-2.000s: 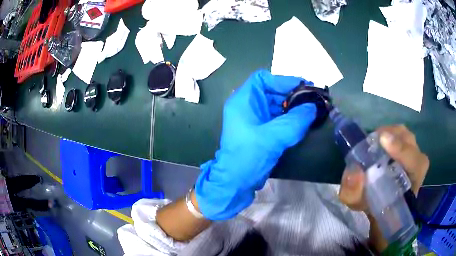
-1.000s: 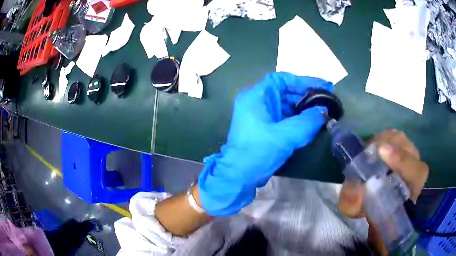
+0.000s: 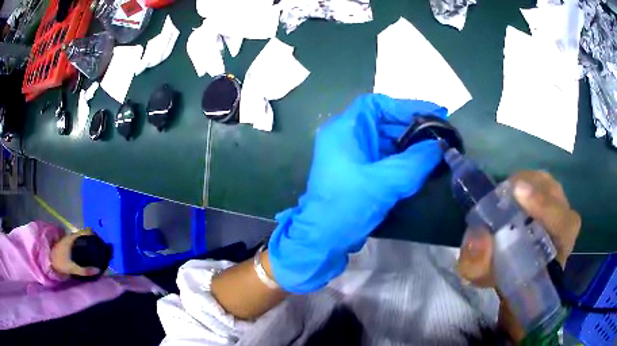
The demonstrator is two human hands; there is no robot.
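Note:
My left hand (image 3: 362, 179), in a blue glove, holds a round black unit (image 3: 433, 128) above the mat, thumb across its near side. Part of the unit is hidden by the fingers. My bare right hand (image 3: 524, 226) grips a thick, clear-bodied powered tool (image 3: 514, 253) with a dark tapered nose and green rear end. The tool's tip touches or nearly touches the unit beside my left thumb; exact contact cannot be told.
Loose black units (image 3: 161, 107) lie in a row on the green mat (image 3: 270, 169) at left. White papers (image 3: 416, 67), foil (image 3: 325, 13), a red-orange tray (image 3: 51, 54) and a labelled bottle (image 3: 128, 17) lie beyond. A person's pink sleeve (image 3: 30, 253) and a blue stool (image 3: 111, 223) are below the bench edge.
A person in pink, with a hand around a dark round object, has come in at lower left. The unit in my left hand has tilted and shifted slightly right since the earliest frame.

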